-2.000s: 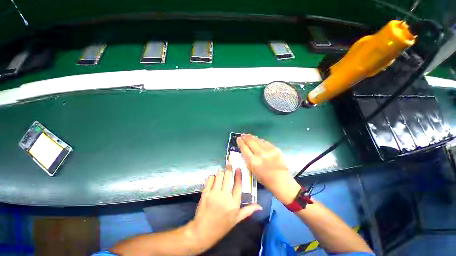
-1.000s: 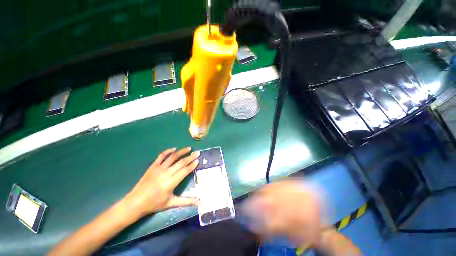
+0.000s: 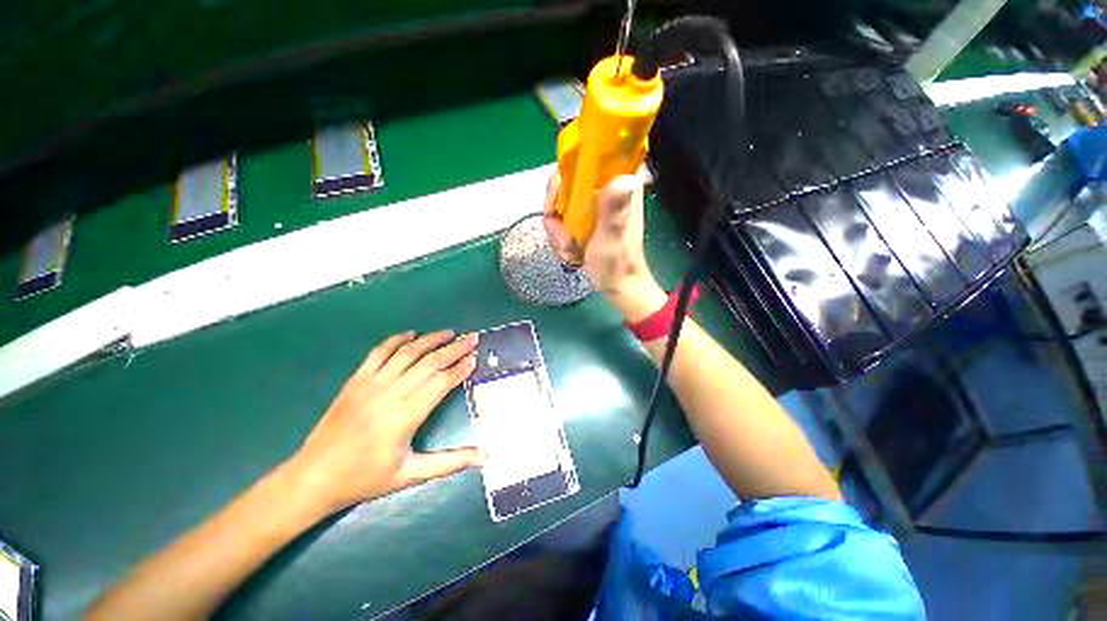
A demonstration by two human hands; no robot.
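An open phone body with dark ends and a white middle lies on the green mat near the front edge. My left hand rests beside it on the left, fingertips on its dark top end and thumb at its left edge. My right hand, with a red wrist band, is closed around the orange electric screwdriver, which hangs from a thin line. The screwdriver's lower end is over the round speckled screw dish; its tip is mostly hidden by my hand.
Several phone bodies lie on the belt beyond the white strip. A stack of glossy black trays stands at the right. A black cable hangs past my right forearm. Another phone body is cut off at the left edge. A person's blue sleeve shows far right.
My right hand has gone from the phone body up to the screwdriver and taken hold of it over the dish. My left hand stays at the phone body. The camera view has turned rightward.
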